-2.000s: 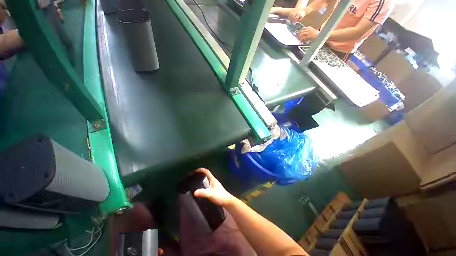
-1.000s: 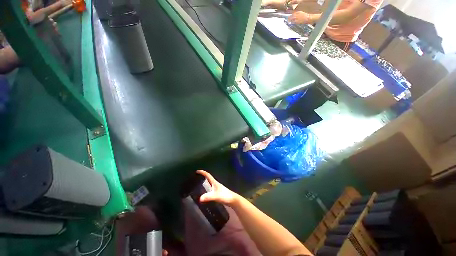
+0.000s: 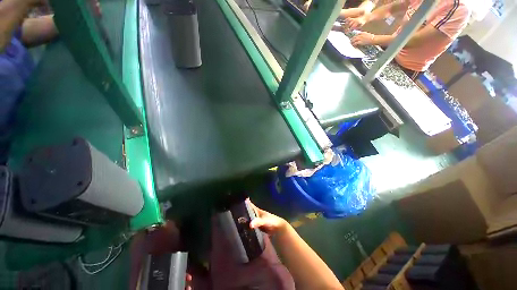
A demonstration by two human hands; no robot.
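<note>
My right hand (image 3: 268,221) grips the end and side of a speaker housing (image 3: 241,231) with silver-grey side and dark strip, held tilted over my right thigh. A second silver-and-black housing (image 3: 177,272) lies at the bottom edge of the view, over my left thigh. Only a few fingertips of my left hand (image 3: 188,280) show at its right side; the rest is hidden behind it or cut off.
A grey housing (image 3: 79,180) with black end lies on the green side bench at left, beside another. One housing (image 3: 186,35) stands on the conveyor belt (image 3: 227,130). A blue-lined bin (image 3: 340,184), stacked housings (image 3: 433,263), cartons (image 3: 448,215) and people are around.
The housing in my right hand has turned, showing more of its dark strip, and my hand has shifted right. The camera view has shifted, so bench and belt appear further right.
</note>
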